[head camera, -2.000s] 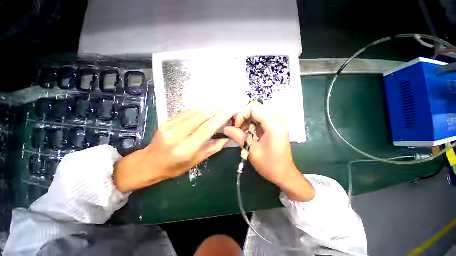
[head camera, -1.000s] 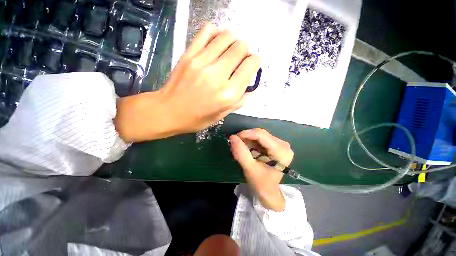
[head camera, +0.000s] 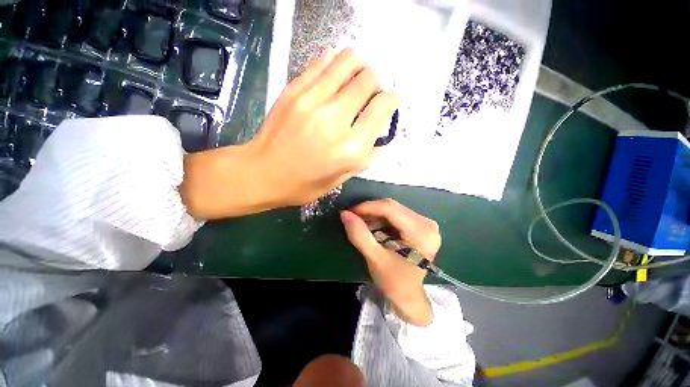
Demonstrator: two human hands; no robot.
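Observation:
My left hand (head camera: 321, 128) is over the left part of the white parts tray (head camera: 424, 162), back upward. It holds a black housing (head camera: 389, 130); only the housing's right edge shows past my fingers. My right hand (head camera: 397, 246) holds the suction pen (head camera: 405, 251) low over the green mat, in front of the tray. The pen's tip is hidden or too small to tell. A little pile of loose small pieces (head camera: 321, 204) lies on the mat, between my hands. Dark small parts (head camera: 488, 72) fill the tray's right section. Tiny grey-brown parts (head camera: 321, 30) lie in its left section.
A clear blister tray (head camera: 234, 83) with black housings is at the upper left. The clear air hose (head camera: 529, 299) runs from the pen and loops to the blue pump unit (head camera: 643, 189) at the right. The green mat's front edge crosses below my hands. A yellow floor line (head camera: 556, 358) shows lower right.
Since two seconds ago the view has turned and moved closer. My hands have parted: my right hand with the pen has come down to the mat. In the last second little has moved.

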